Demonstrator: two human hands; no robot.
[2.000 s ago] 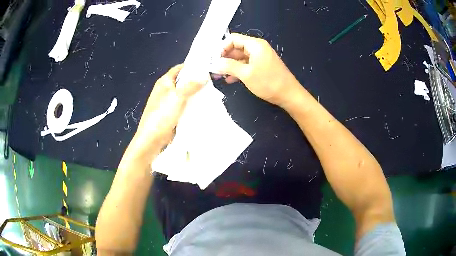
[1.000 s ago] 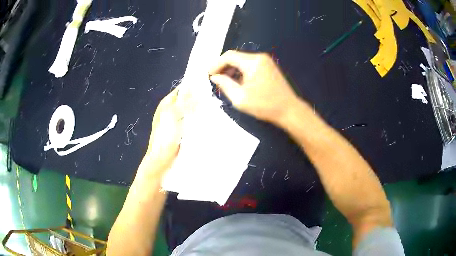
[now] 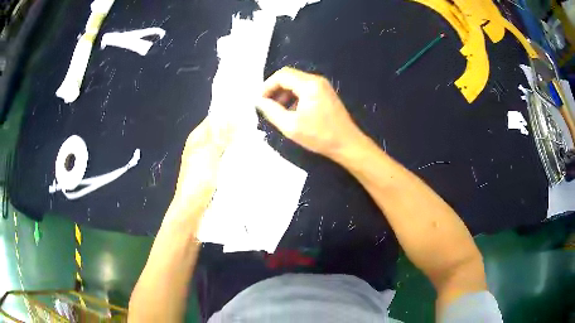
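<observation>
A stack of white cut fabric pieces [image 3: 255, 195] lies in front of me, narrow at the middle, with a wide end toward my body and another end reaching to the top of the picture. My left hand [image 3: 208, 148] grips it from the left side at the middle; its fingers are partly hidden by the fabric. My right hand [image 3: 302, 107] is at the right edge of the narrow part, thumb and index fingertips together. Whether a fabric edge or thread is between those fingertips cannot be told.
A white tape roll [image 3: 71, 162] with a loose tail, a rolled white bundle [image 3: 81, 60] and a white strip [image 3: 133, 40] lie left. A green pencil [image 3: 419, 55], yellow patterns [image 3: 477, 63], a white scrap [image 3: 517, 122] and shiny transparent items [image 3: 545, 135] lie right. Lint dots the dark cloth.
The white stack's far end now shows ragged edges and spreads wider to the left. My right hand has moved down from its earlier place. The whole view has shifted slightly.
</observation>
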